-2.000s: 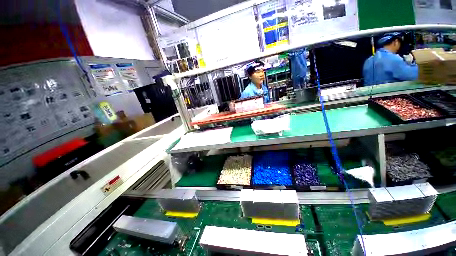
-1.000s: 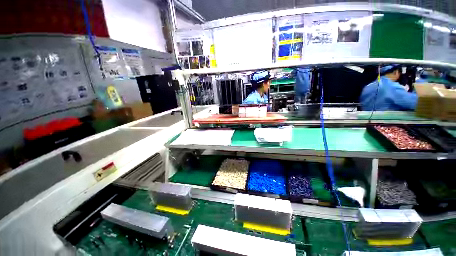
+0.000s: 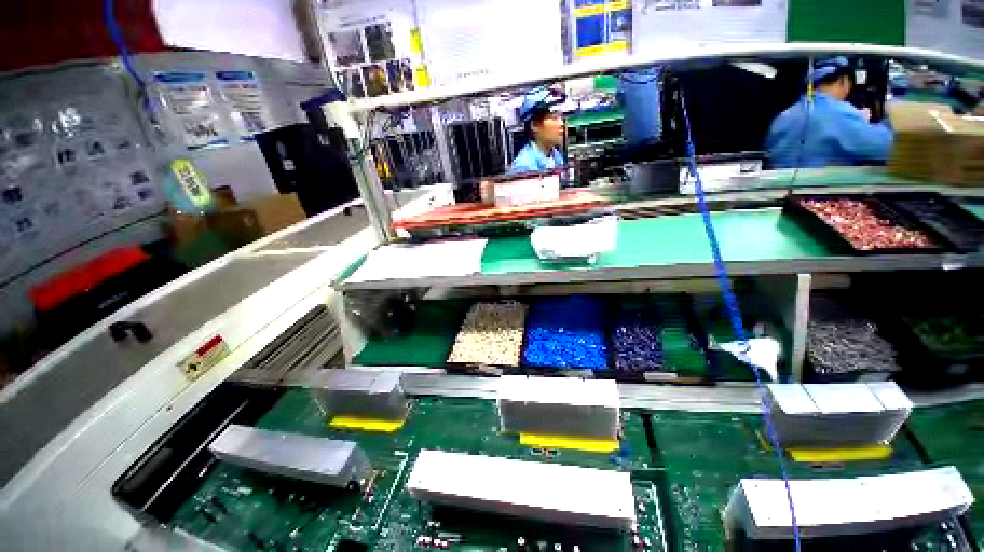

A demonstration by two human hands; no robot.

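Neither of my hands is in the picture. Green circuit boards (image 3: 453, 426) lie flat at the front, cut off by the bottom edge. Long silver-white heatsinks lie along them: one at the left (image 3: 289, 457), one in the middle (image 3: 521, 488) and one at the right (image 3: 852, 502). Behind them stand shorter, blocky heatsinks at the left (image 3: 360, 395), middle (image 3: 558, 409) and right (image 3: 839, 415), each with a yellow strip (image 3: 569, 443) at its base. Small components stand on the boards near the long heatsinks.
A shelf holds bins of cream parts (image 3: 490, 333), blue parts (image 3: 566, 334), dark purple-blue parts (image 3: 638, 347) and grey parts (image 3: 850, 347). Red-pink parts (image 3: 866, 223) and a white item (image 3: 575, 238) lie above. A blue coiled cord (image 3: 715, 250) hangs in front. White machine housing (image 3: 162, 421) stands left; two people are opposite.
The view has tilted and shifted, so the shelves and boards sit higher in the picture than a second ago. More of the boards' front shows. The person opposite has turned their head slightly.
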